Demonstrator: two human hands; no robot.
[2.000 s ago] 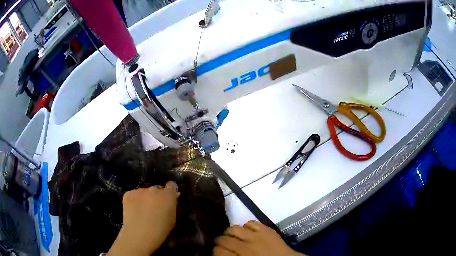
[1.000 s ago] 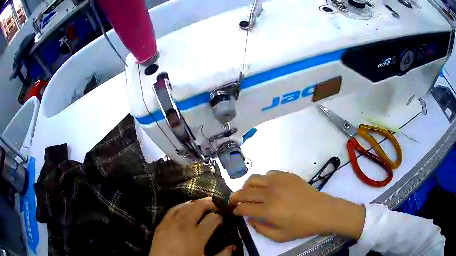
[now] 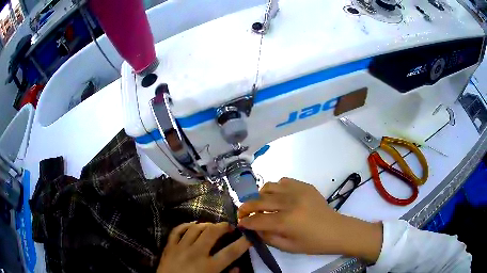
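A dark plaid garment (image 3: 123,213) lies left of and under the needle area. A narrow dark strip (image 3: 262,251) runs from near the presser foot (image 3: 220,184) toward the front edge, passing between my hands. My left hand (image 3: 200,248) rests on the garment, its fingertips at the cloth edge beside the strip. My right hand (image 3: 291,216) pinches the strip and the garment edge just in front of the foot; its fingertips partly hide the cloth. The white sewing machine (image 3: 315,74) stands over the work.
Scissors with red and orange handles (image 3: 395,160) lie right of my right hand. Black thread snips (image 3: 344,191) lie beside them, partly hidden by my right hand. A pink thread cone (image 3: 125,34) stands at upper left. The table's edge (image 3: 427,208) curves along the lower right.
Since the earliest frame, my right hand has come up from the bottom edge to the strip near the foot. Over the last second, both hands have moved slightly closer to the foot.
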